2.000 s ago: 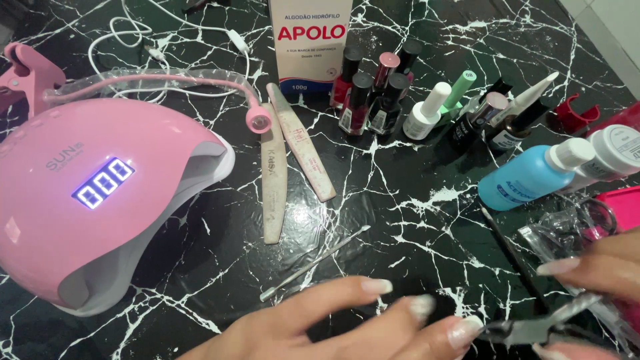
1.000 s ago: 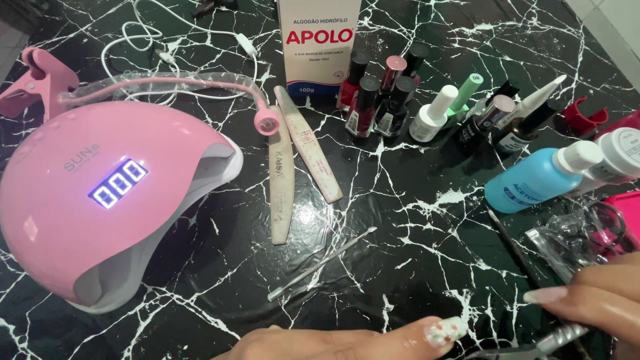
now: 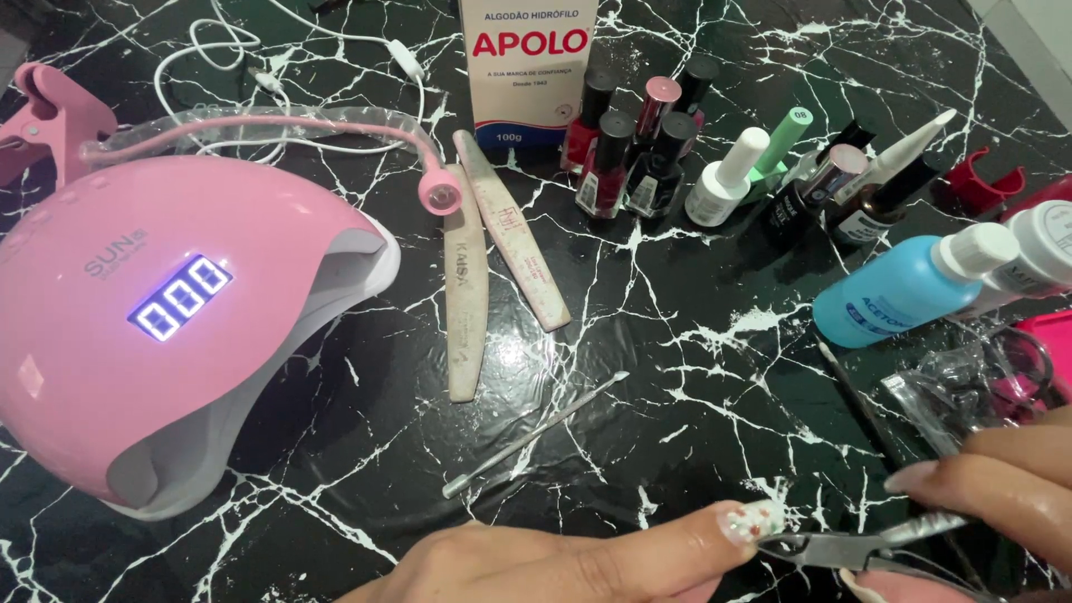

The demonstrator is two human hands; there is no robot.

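At the bottom right, my right hand grips metal cuticle nippers. Their jaws are at the edge of a painted fingernail on my left hand. That nail is whitish with small reddish and green spots, and its finger points right. The other fingers of my left hand are folded or out of view, and I cannot tell whether they hold anything. A metal cuticle pusher lies on the black marbled surface above my left hand. Two worn nail files lie beyond it.
A pink nail lamp with a lit display stands left, a clip-on lamp behind it. A cotton box and several polish bottles stand at the back. A blue acetone bottle, a dark thin stick and clear plastic packaging lie right.
Two seconds ago several fingers of my left hand were spread out; now one finger is extended. The nippers have come to that finger's nail.
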